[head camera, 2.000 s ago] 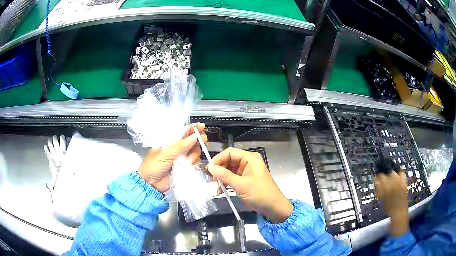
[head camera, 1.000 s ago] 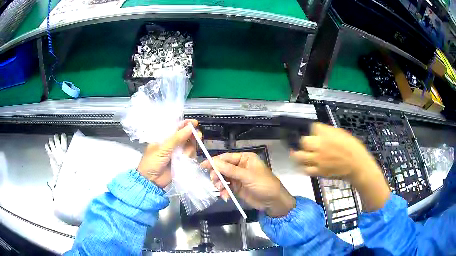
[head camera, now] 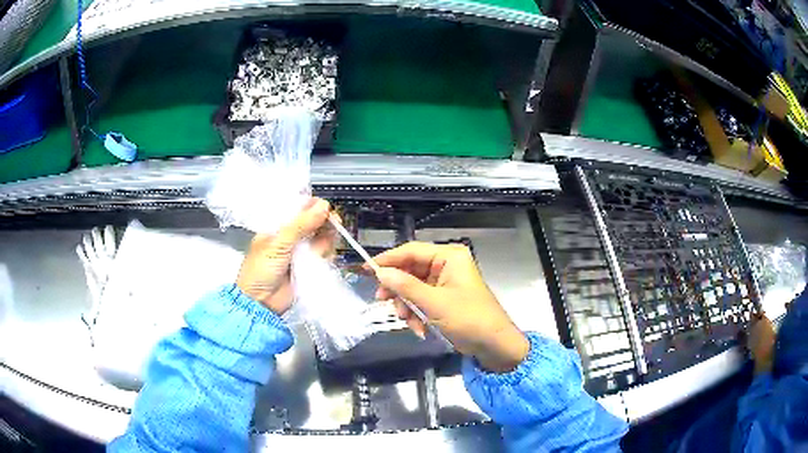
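Note:
My left hand [head camera: 288,257] is closed around a bunched clear plastic bag [head camera: 261,172], which spreads out above and below the fist. A thin white strip [head camera: 353,241] runs from my left fingertips down to the right. My right hand [head camera: 443,292] pinches the strip between thumb and fingers near its middle; its lower part passes along the fingers. Below and behind the hands lies a black tray [head camera: 381,351], partly hidden by the bag and my right hand.
A large white bag [head camera: 168,301] and a white glove [head camera: 100,261] lie at left. A black bin of silvery-white pieces [head camera: 283,78] stands on the green shelf. A fixture plate [head camera: 673,257] lies at right, with another person's hand [head camera: 760,341] at its edge.
The neighbouring person's hand has gone from beside my right hand back to the far right, uncovering the fixture plate. Both my hands, bag and strip have shifted slightly in the picture.

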